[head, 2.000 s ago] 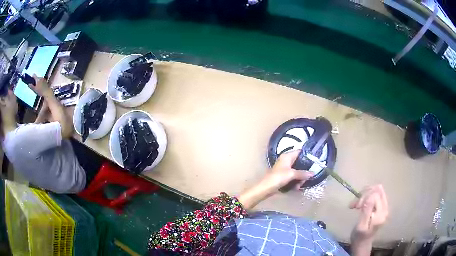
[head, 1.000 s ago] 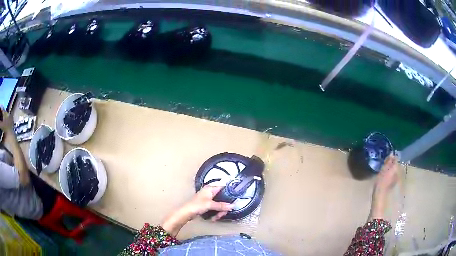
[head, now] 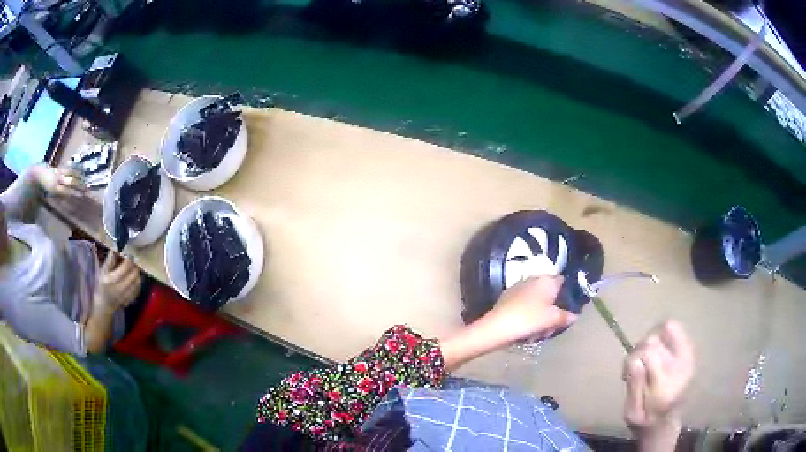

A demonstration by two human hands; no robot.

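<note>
A rounded black appliance housing [head: 482,269] with a white fan-like centre stands on the tan bench, tilted. My left hand [head: 530,307] holds it at its lower right side, by a dark part near the centre. My right hand [head: 661,371] is closed on the end of a thin greenish rod-like tool [head: 611,323], whose tip reaches the housing's right edge. A thin pale strand [head: 629,275] curves out to the right from that spot. What the tip touches is too blurred to tell.
Several white tubs [head: 256,258] of black plastic parts stand at the bench's left. A dark cup [head: 741,243] is at the far right edge. A person [head: 49,287] is at the left by a red stool [head: 172,328] and yellow crate [head: 53,388]. A green conveyor [head: 371,84] runs behind.
My right hand has come back from the dark cup to beside the housing, with the rod tool in it. The housing is now tilted up, and the pale strand shows. The camera view has turned left.
</note>
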